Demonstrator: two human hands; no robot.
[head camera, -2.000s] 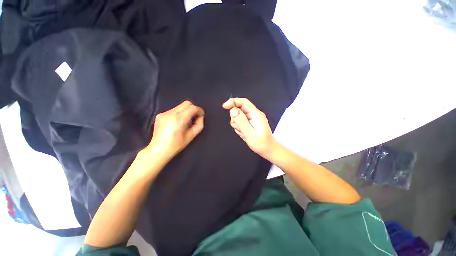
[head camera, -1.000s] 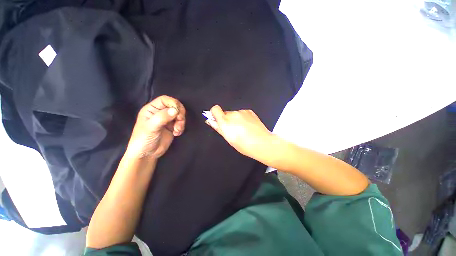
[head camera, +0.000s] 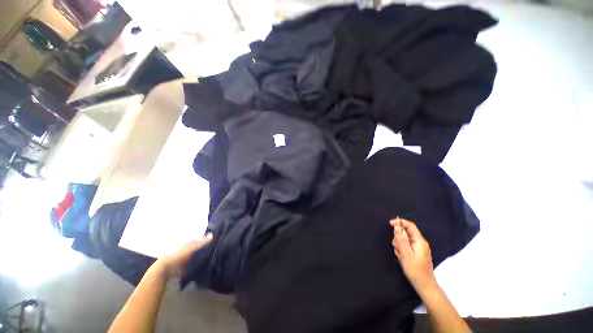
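Note:
A large black jacket (head camera: 338, 260) lies spread over the near side of the white table, its smooth wrinkled lining (head camera: 270, 169) exposed on the left with a small white label (head camera: 279, 140). My left hand (head camera: 184, 255) is at the jacket's lower left edge, its fingertips closed on the cloth and partly hidden by it. My right hand (head camera: 413, 252) is above the matte black part, fingers closed around small thread snips, of which only a thin tip shows at the fingertips.
More crumpled dark garments (head camera: 429, 71) lie beyond the jacket on the white table (head camera: 533, 195). At the left are a pale box-like stand (head camera: 130, 149), a blue-and-red bundle (head camera: 75, 208) and dark cloth beside the table edge.
The view has lifted and turned left, showing more room. My left hand has moved from above the jacket's middle to its left edge and taken hold there. My right hand is now farther from my left.

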